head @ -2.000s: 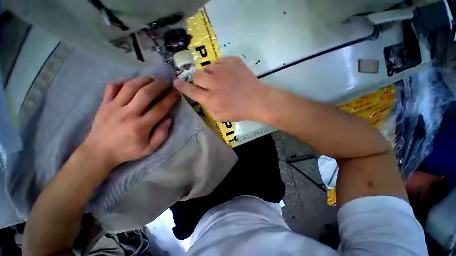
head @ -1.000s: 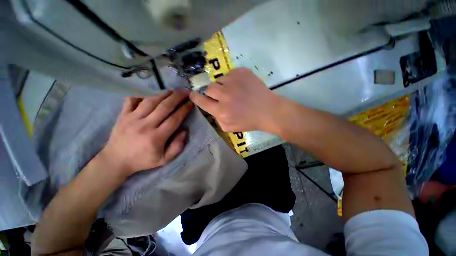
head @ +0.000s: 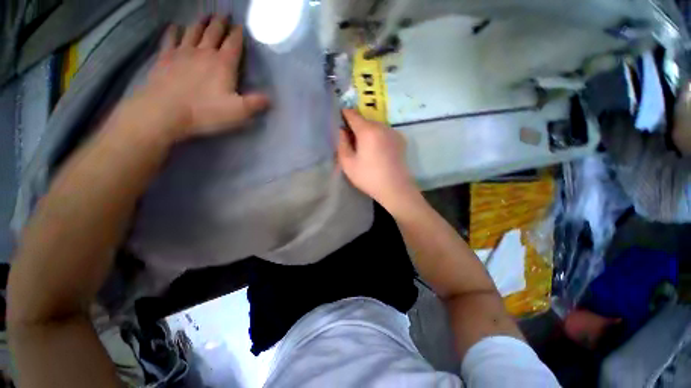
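The grey-taupe garment piece [head: 280,151] lies over the bed and hangs over the table's front edge. My left hand [head: 201,83] lies flat on the cloth at the upper left, fingers spread, slightly blurred. My right hand [head: 373,155] pinches the cloth's right edge between thumb and fingers, just below the needle area. The presser foot and needle area [head: 347,87] is blurred and partly hidden. Yellow tape printed "PIT" [head: 370,89] is stuck on the bed above my right hand.
The white machine bed [head: 470,144] extends right to a dark slide plate opening [head: 567,134]. A yellow plastic-wrapped bundle [head: 515,204] with white paper is on the floor at right. A blue cloth [head: 633,276] lies beyond it. Part of another person shows at the far right edge.
My left hand has moved away from the needle, up and left, and lies flat with fingers spread. My right hand has shifted down to the cloth's edge. The view has turned and shifted.
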